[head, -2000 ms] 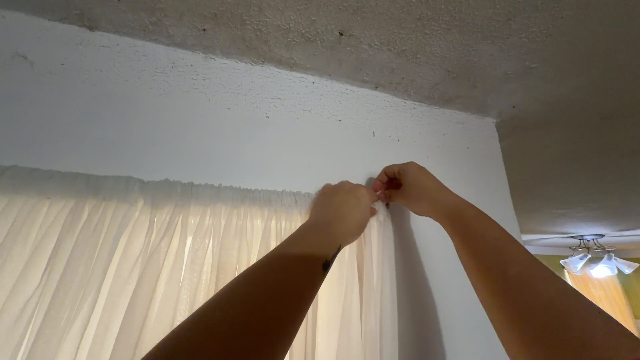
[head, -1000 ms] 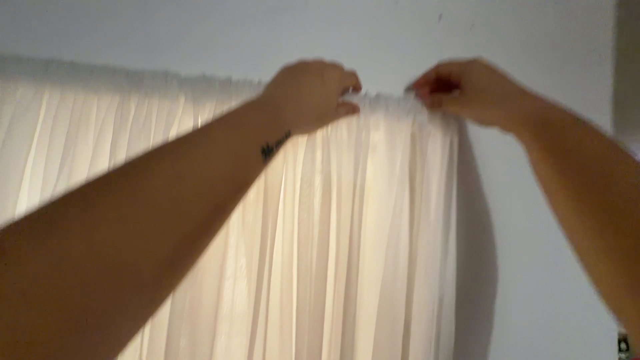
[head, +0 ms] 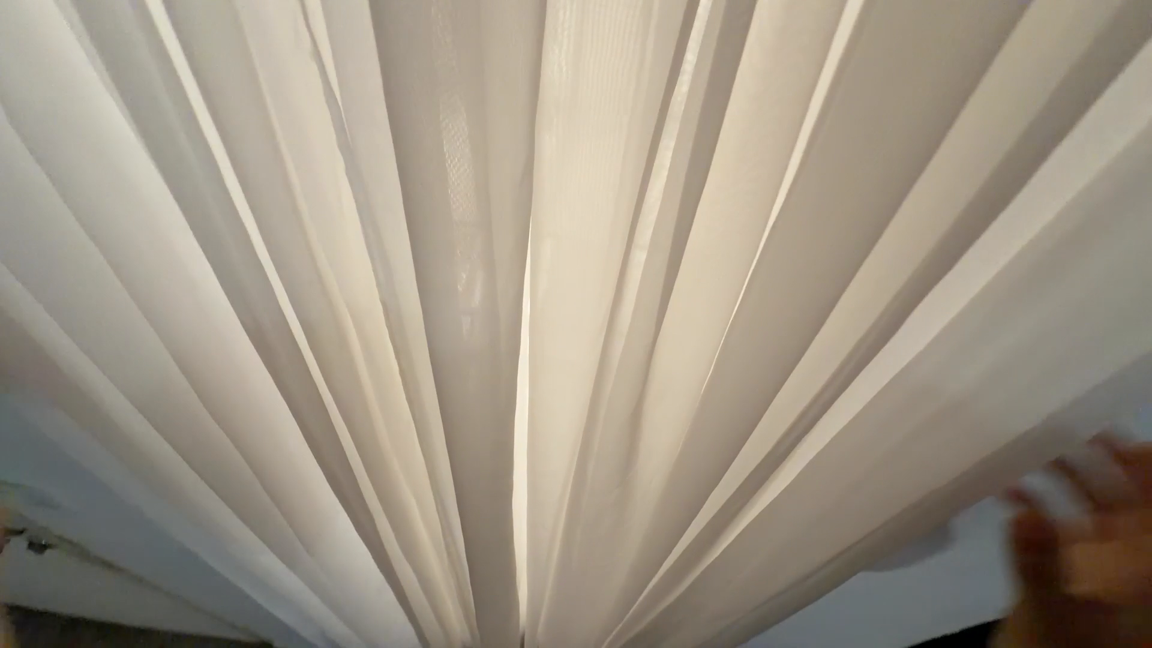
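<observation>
A pale sheer curtain (head: 576, 297), lit from behind, fills most of the head view, its folds drawing together toward the bottom centre. My right hand (head: 1080, 540) is at the lower right edge, blurred, with its fingers spread and partly bent beside the curtain's right edge. Nothing can be made out in its grasp. My left hand cannot be seen clearly; only a sliver of something skin-coloured shows at the far left edge.
A pale blue-grey wall surface (head: 936, 585) shows below the curtain at the lower right. At the lower left are another pale surface (head: 99, 576) and a small dark object (head: 38, 545), too blurred to name.
Both hands have left the curtain's gathered top edge, where they were earlier. My right hand is now low at the right. The view has swung strongly and the curtain fills it.
</observation>
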